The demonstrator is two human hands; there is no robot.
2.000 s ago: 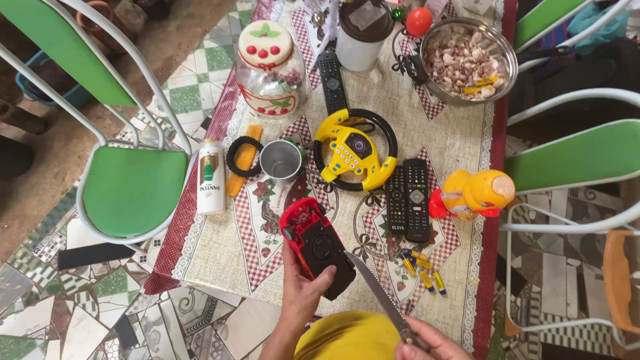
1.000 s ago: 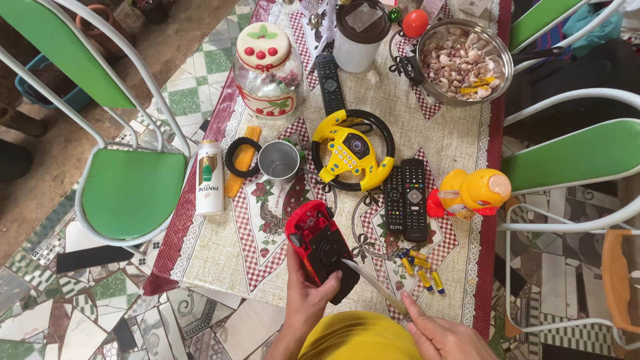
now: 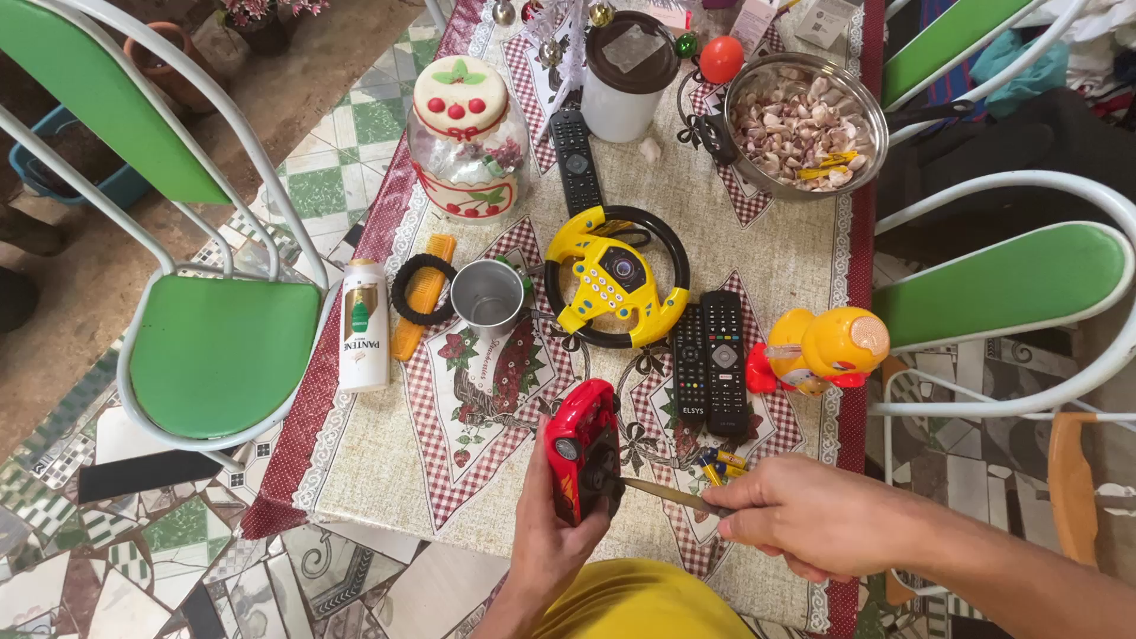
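Note:
My left hand (image 3: 555, 532) grips a red toy car (image 3: 581, 444), tilted on its side with its black underside facing right. My right hand (image 3: 799, 515) holds a knife (image 3: 674, 495) by its handle, and the blade's tip meets the car's underside. Several small yellow and blue batteries (image 3: 723, 463) lie on the tablecloth just behind the knife, partly hidden by my right hand. Beyond them are two black remote controls (image 3: 708, 364) side by side. A yellow and black toy steering wheel (image 3: 619, 277) lies farther back.
Around stand a metal cup (image 3: 488, 295), a shampoo bottle (image 3: 364, 328), an orange comb (image 3: 422, 297) under a black hair band, a glass jar (image 3: 466, 142), a lidded white canister (image 3: 626, 80), an orange duck toy (image 3: 821, 348) and a pan of garlic cloves (image 3: 803, 129). Green chairs (image 3: 226, 359) flank the table.
The toy car has turned from showing its black underside upward to showing more of its red side. The knife tip, apart from the car's middle two seconds ago, now meets its underside.

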